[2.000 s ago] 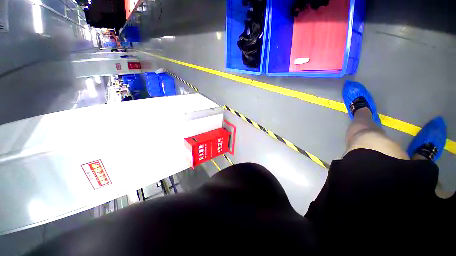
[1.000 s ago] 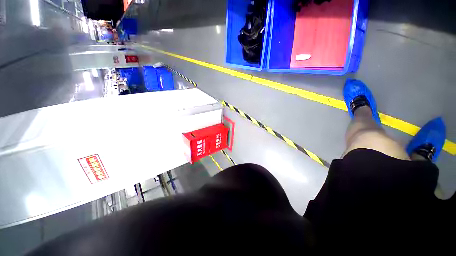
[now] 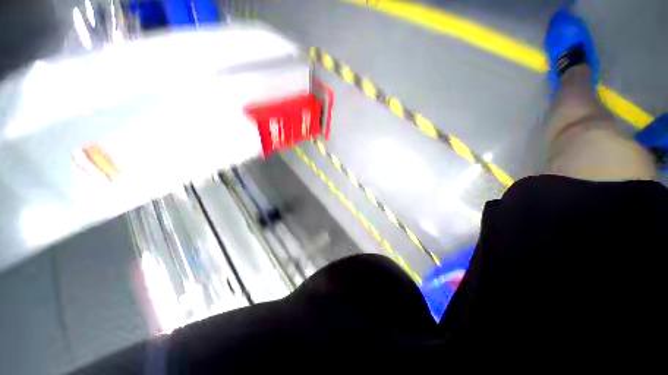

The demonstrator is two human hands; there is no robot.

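Observation:
Neither of my hands shows in the blurred, sideways picture. My dark clothing fills the lower part. At the right, a bare leg ends in a blue shoe cover (image 3: 570,45) near the yellow floor line, and a second blue shoe cover (image 3: 656,139) is cut off by the right edge. The nearest item is a red box (image 3: 287,123) with white writing at the foot of a white pillar (image 3: 168,88). A blue object (image 3: 439,290), perhaps a crate, shows partly behind my clothing.
Yellow-black striped tape (image 3: 395,106) runs along the grey floor beside the pillar. A plain yellow line (image 3: 469,31) lies further off. Blurred bright bench or line structures (image 3: 198,256) stand at the lower left. Blue crates (image 3: 174,12) show at the top left.
The view has turned: the pillar and red box sit higher, and the open blue crates with red and black contents have left the picture. Bench structures and a blue object have appeared lower down.

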